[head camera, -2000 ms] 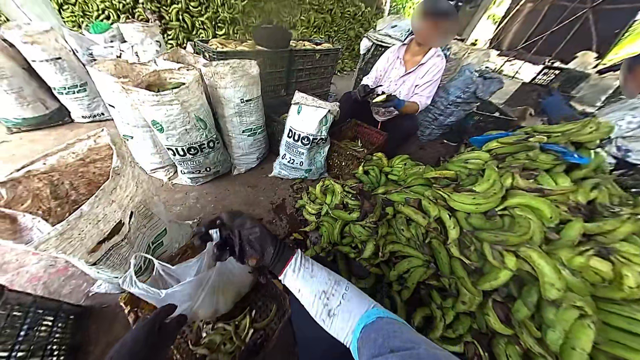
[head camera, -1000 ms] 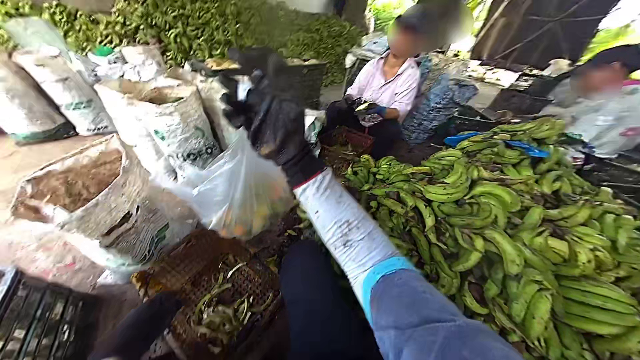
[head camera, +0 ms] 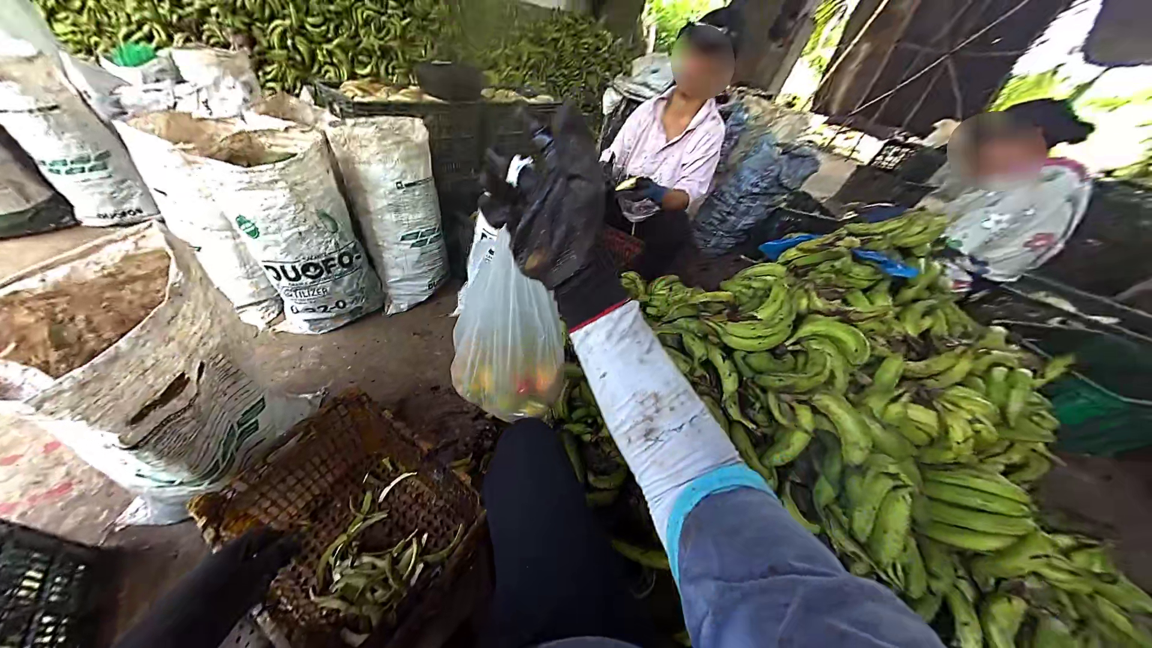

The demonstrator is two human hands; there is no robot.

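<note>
My right hand (head camera: 562, 202), in a black glove with a white sleeve behind it, grips the gathered top of a translucent plastic bag (head camera: 508, 346). Orange and red contents show through the bag's bottom, which hangs just above my knee. My left hand (head camera: 256, 553), dark-gloved and blurred, is low at the left by the rim of a brown plastic crate (head camera: 270, 477); its fingers are hard to make out. Green peel strips (head camera: 378, 558) lie in the crate. A heap of green plantains (head camera: 846, 423) lies to the right of my right arm.
Woven sacks (head camera: 310, 243) stand at the left, one open and full of brown material (head camera: 90, 306). A black crate (head camera: 40, 585) is at the lower left. Two people sit beyond the heap, one in a pink shirt (head camera: 670, 148) holding something. More green plantains (head camera: 342, 40) are piled behind.
The plastic bag, low over the brown crate two seconds ago, has been lifted out by my right hand and moved to the right. The view has shifted somewhat.
</note>
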